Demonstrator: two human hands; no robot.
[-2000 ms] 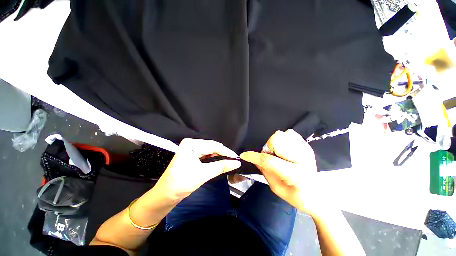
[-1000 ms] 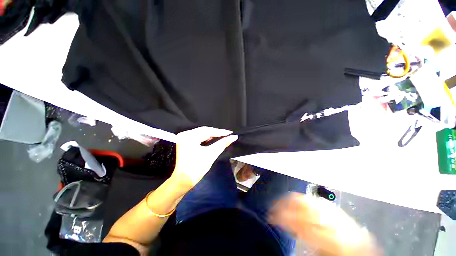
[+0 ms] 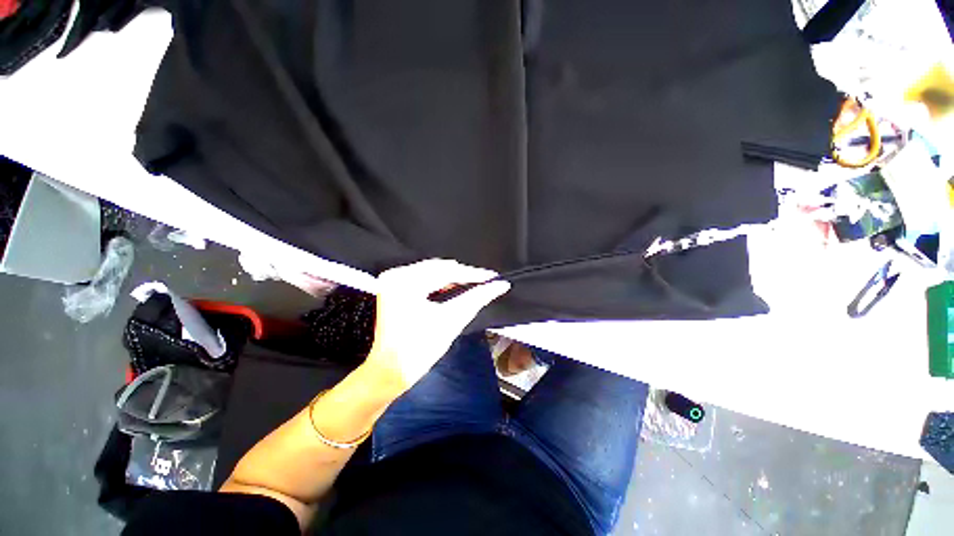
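A large black garment [image 3: 418,136] lies over the white table in soft folds. My left hand [image 3: 434,314] pinches its folded hem [image 3: 570,264] between thumb and fingers near the table's front edge. The hem runs right from my fingertips as a dark ridge. A pale broken trim line [image 3: 711,239] continues from it to the right. My right hand is out of the picture. No needle or thread can be made out.
Orange-handled scissors [image 3: 856,134], a black strip [image 3: 781,155], thread snips [image 3: 871,291] and a green box [image 3: 941,329] lie at the right. Bags [image 3: 167,403] and clear plastic [image 3: 99,281] are on the floor at the left. A small dark device [image 3: 685,406] shows below the table edge.
My right hand left the hem, moved down and right as a blur, and is now out of view. My left hand still pinches the hem. The view has shifted slightly.
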